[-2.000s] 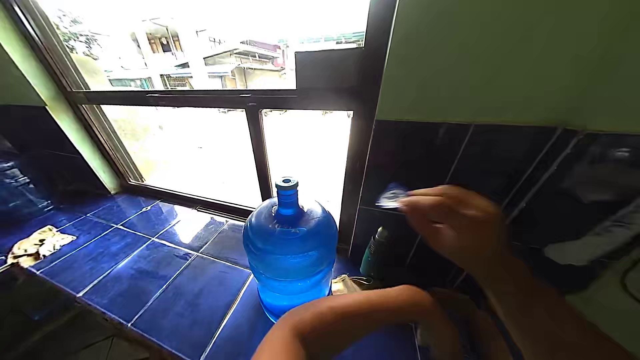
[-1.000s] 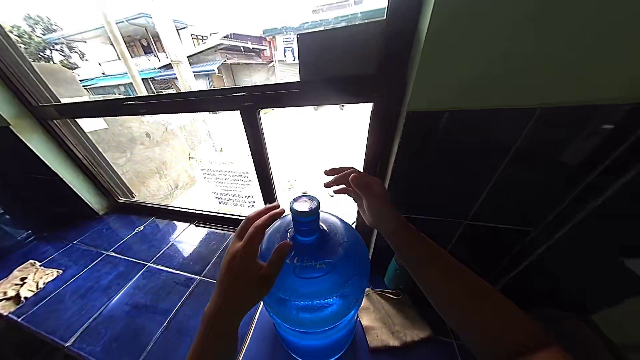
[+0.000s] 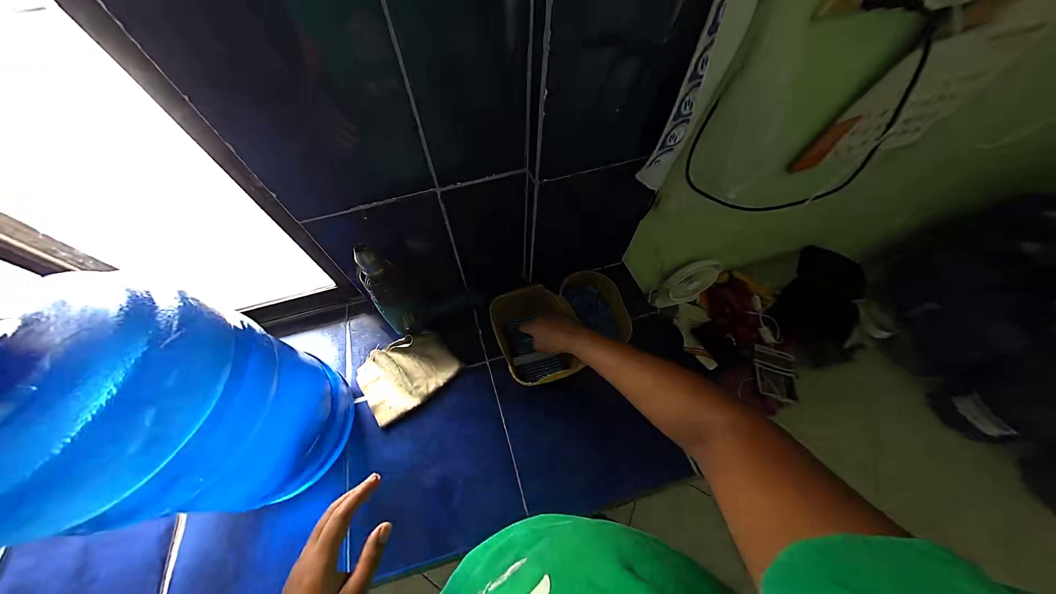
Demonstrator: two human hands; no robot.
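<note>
My right hand (image 3: pixel 551 334) reaches into a yellowish open container (image 3: pixel 505 326) on the blue tiles. Its fingertips are at dark packets (image 3: pixel 536 365) that bear writing; whether they grip one is not clear. Beside it stands a second yellowish container (image 3: pixel 619 307) with dark bluish contents. My left hand (image 3: pixel 340 540) is empty, its fingers apart, low in the view near the base of the large blue water bottle (image 3: pixel 190 412).
A beige cloth pouch (image 3: pixel 408 375) lies between the water bottle and the containers. Behind it, a dark bottle (image 3: pixel 384 289) stands by the tiled wall. A black cable (image 3: pixel 742 206) hangs at the right, above assorted items (image 3: pixel 734 330).
My right hand has moved from near the water bottle's neck into the container. My left hand has come away from the bottle's upper side. The view has swung right and down.
</note>
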